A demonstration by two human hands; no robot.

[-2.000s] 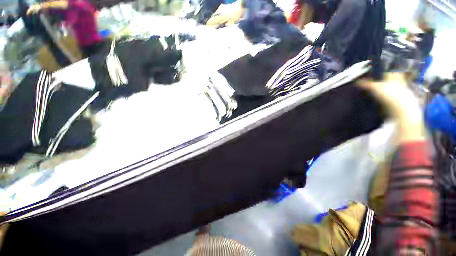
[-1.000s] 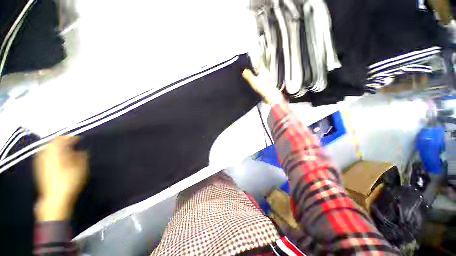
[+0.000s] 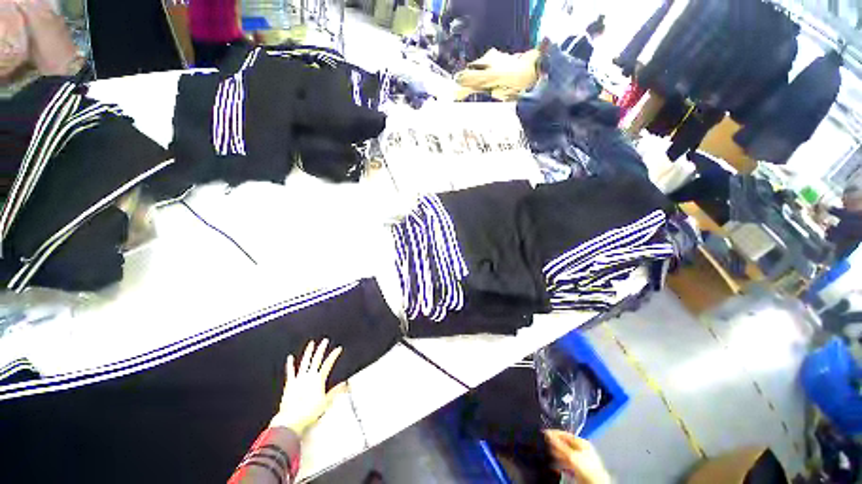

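Observation:
Black track pants (image 3: 217, 397) lie flat along the near side of the white table (image 3: 312, 222), white stripes along their far edge. My left hand (image 3: 307, 388) rests palm down on them, fingers spread, not gripping. My right hand (image 3: 575, 456) is low, beyond the table's front edge and partly cut off by the bottom of the picture. Its bent fingertips are at the edge of a black cloth (image 3: 510, 406) over the blue bin and seem to pinch it; the exact grip is unclear.
Folded striped pants are stacked at the table's right (image 3: 491, 255), beside the flat pants' narrow end. More black pants lie at the far left (image 3: 94, 180) and back (image 3: 260, 118). The blue bin (image 3: 605, 378) holds shiny plastic. A cardboard carton (image 3: 728, 468) is lower right.
The view has swung, showing more of the room. My left hand has moved along the pants towards their right end. My right hand has left the pants' end and dropped beside the bin.

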